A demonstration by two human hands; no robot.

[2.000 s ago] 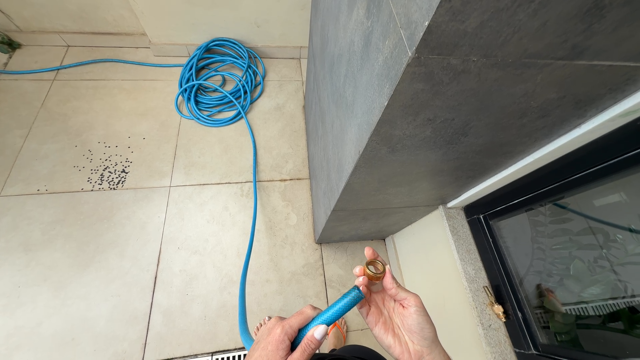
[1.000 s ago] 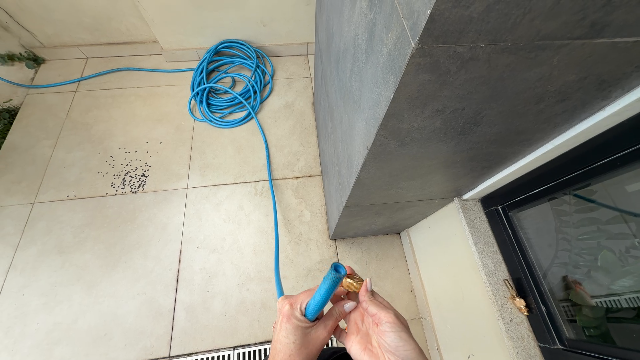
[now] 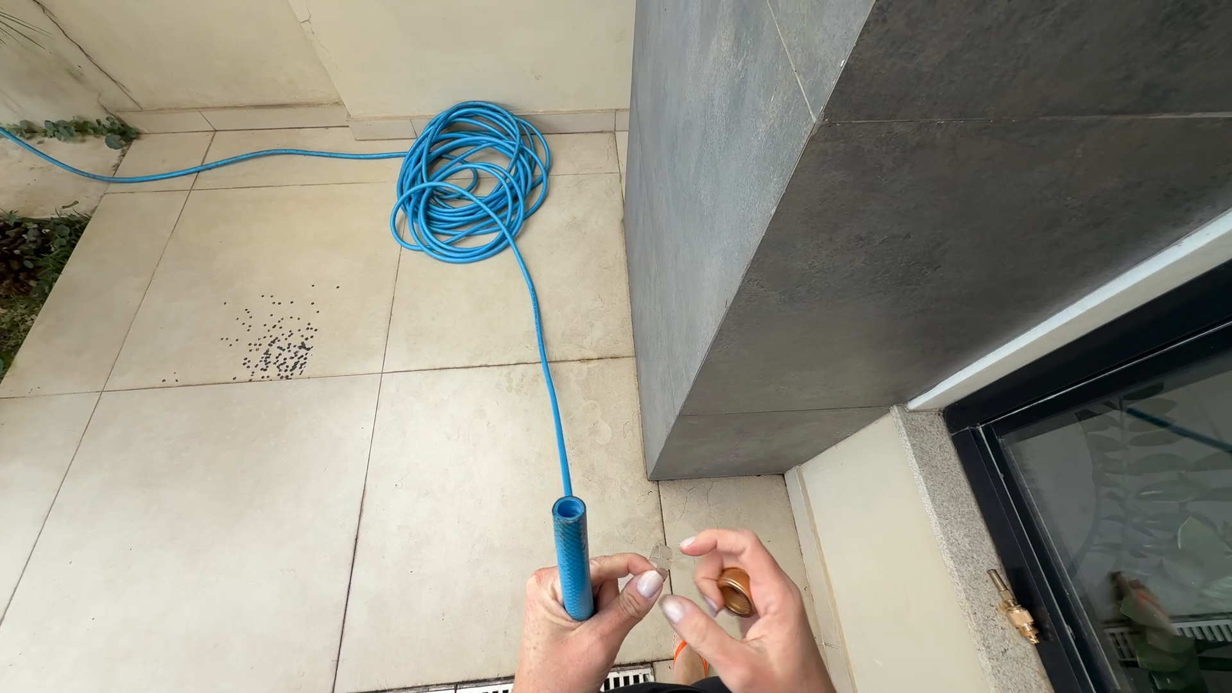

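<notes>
My left hand [image 3: 587, 616] grips the blue garden hose [image 3: 572, 563] near its open end, which points upward. Between its thumb and index fingertips is a small clear ring-like piece [image 3: 660, 557], too small to name surely. To the right, my right hand [image 3: 746, 616] holds a brass threaded fitting [image 3: 736, 591] against its curled fingers, while thumb and index finger are spread near the clear piece. From my left hand the hose runs away over the tiles to a loose coil [image 3: 472, 183] by the wall.
A grey tiled pillar [image 3: 770, 241] stands at the right, beside a black-framed glass door [image 3: 1116, 481]. A brass hose nozzle [image 3: 1014, 606] lies on the stone sill. Small dark pellets [image 3: 281, 351] are scattered on the floor tiles. A drain grate [image 3: 630, 678] and plants [image 3: 29, 260] show at the edges.
The brass fitting, earlier at my right fingertips beside the hose end, now sits deeper in that hand. My hands have moved apart, and a clear piece now shows at my left fingertips.
</notes>
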